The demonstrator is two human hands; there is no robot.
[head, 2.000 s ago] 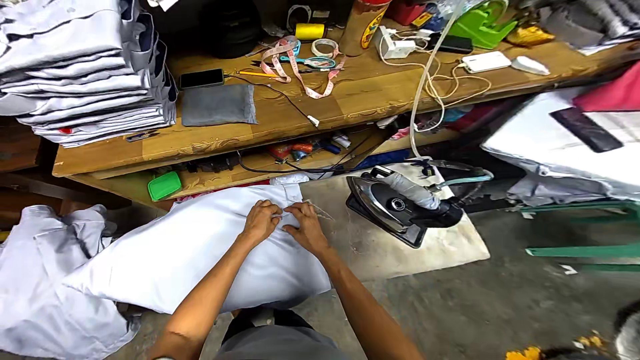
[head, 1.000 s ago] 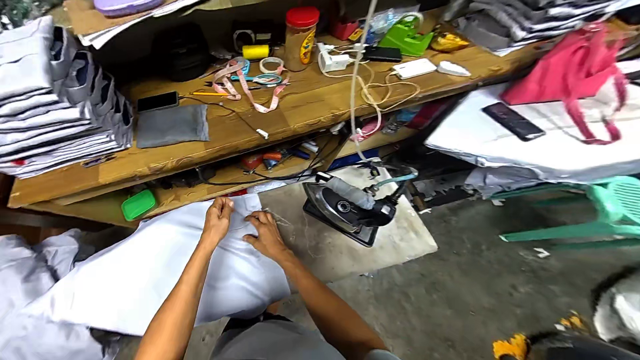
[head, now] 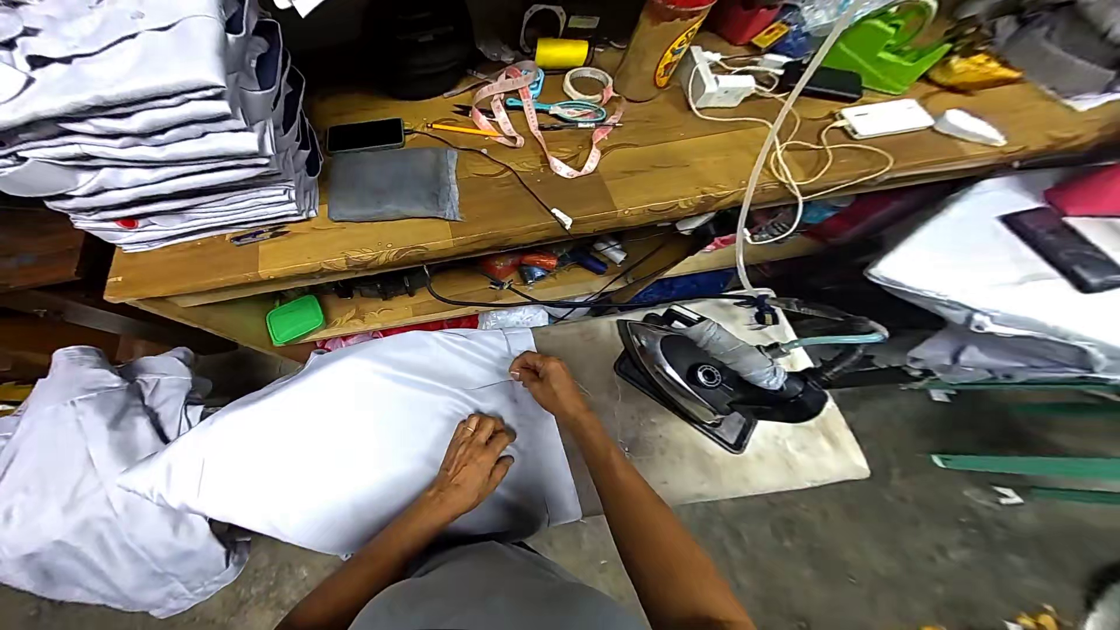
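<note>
A light grey-white garment (head: pixel 350 429) lies spread over the left part of an ironing board (head: pixel 674 455). My left hand (head: pixel 475 459) rests on the cloth with its fingers spread and a ring on one finger. Farther up, my right hand (head: pixel 544 381) pinches the cloth near a seam by the hem, its thumb and fingertips together. To the right of both hands a steam iron (head: pixel 717 372), its handle wrapped in grey material, sits on a dark rest on the board. A pale hose runs up from it.
A wooden table (head: pixel 516 201) behind the board bears a tall stack of folded garments (head: pixel 157 114), a phone (head: pixel 365 136), a pink tape measure (head: pixel 560 162), scissors (head: pixel 569 109) and a charger with cables. More grey cloth (head: pixel 96 490) hangs at left. A white-covered surface (head: pixel 989 254) stands at right.
The two hands, close together two seconds ago, are now farther apart. My left hand has come down onto the cloth, and my right hand has moved up to the cloth's edge.
</note>
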